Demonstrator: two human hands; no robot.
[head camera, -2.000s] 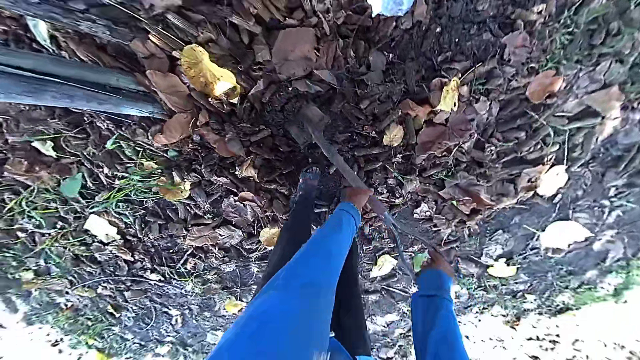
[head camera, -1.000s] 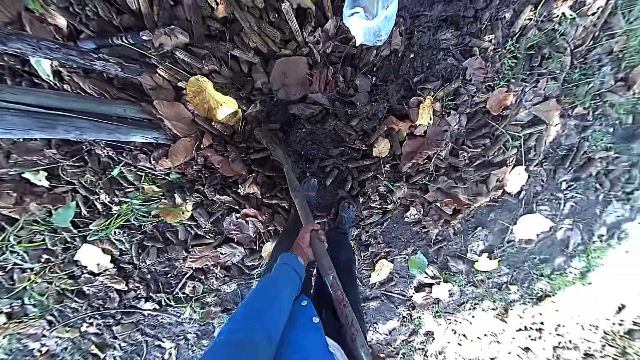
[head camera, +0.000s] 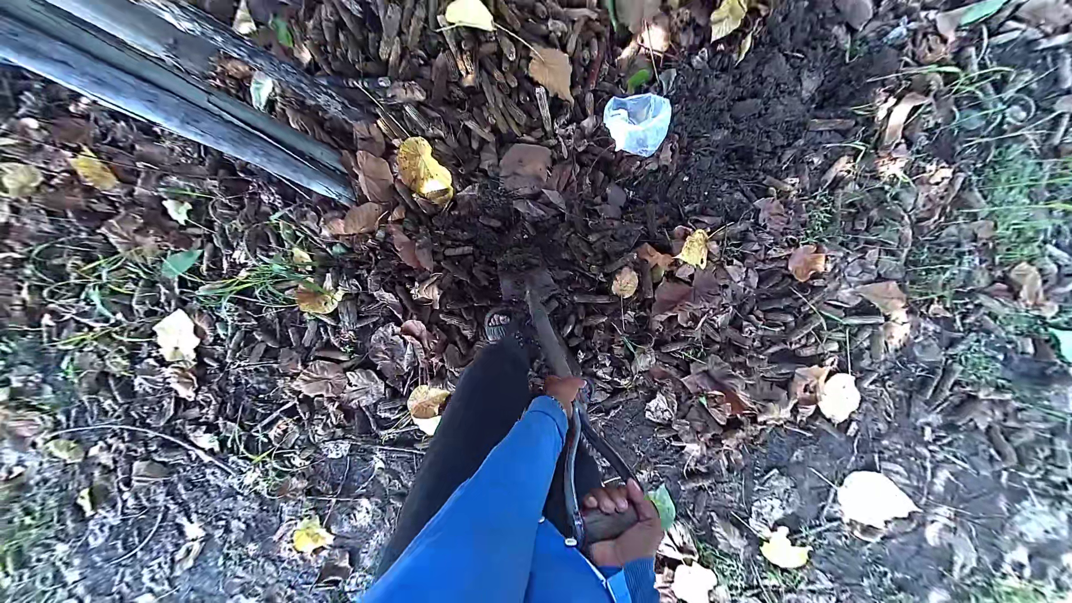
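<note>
A long-handled digging tool with a wooden handle (head camera: 550, 339) slants down from the dark soil at centre toward my body. Its soil-covered metal blade (head camera: 529, 285) rests at the disturbed soil; whether it is a hoe or a spade I cannot tell. My left hand (head camera: 564, 390) is closed around the middle of the handle. Lower down, my right hand (head camera: 621, 523) grips near the handle's end. A dark strap or cord hangs between my hands. One foot in a sandal (head camera: 497, 325) shows just left of the blade.
A clear plastic bag (head camera: 638, 124), its mouth open, sits beyond the blade beside loose dark soil (head camera: 745, 109). Weathered wooden beams (head camera: 193, 100) lie at the upper left. Dry leaves, a yellow leaf (head camera: 425, 171) and corn cobs or wood pieces cover the ground.
One second ago a single hand was seen on the handle; now both hands hold it. The blade end has shifted to the right along the soil. The view has moved.
</note>
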